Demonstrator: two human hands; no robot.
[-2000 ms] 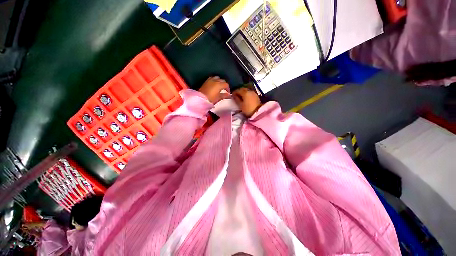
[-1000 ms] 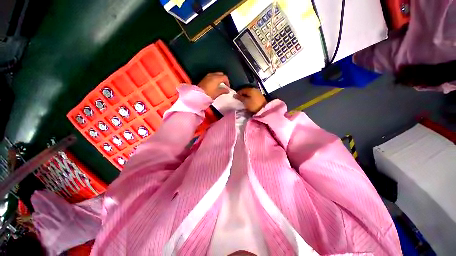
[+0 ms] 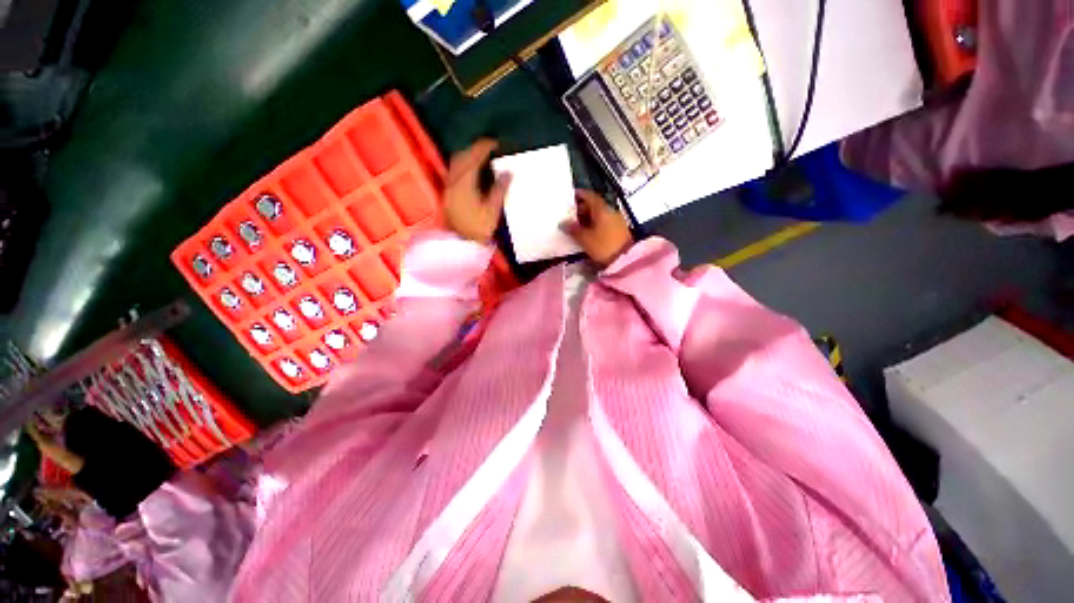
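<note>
A plain white card lies flat, or is held flat, in front of my chest over the dark green mat. My left hand is at its left edge, thumb and fingers spread apart, the thumb close to or touching the card. My right hand has its fingertips on the card's right edge and grips it there. An orange-red pocket tray stands to the left, with several round silvery watch heads in its pockets; my left sleeve hides part of it.
A calculator lies on white papers with a black cable across them. A blue box is at the top. A second red tray with white strips and another person's pink sleeve are lower left. Another pink sleeve is upper right.
The white card, earlier mostly hidden and small between my hands, now shows as a full rectangle. My left hand has moved left and up and spread its fingers. The whole view has shifted slightly.
</note>
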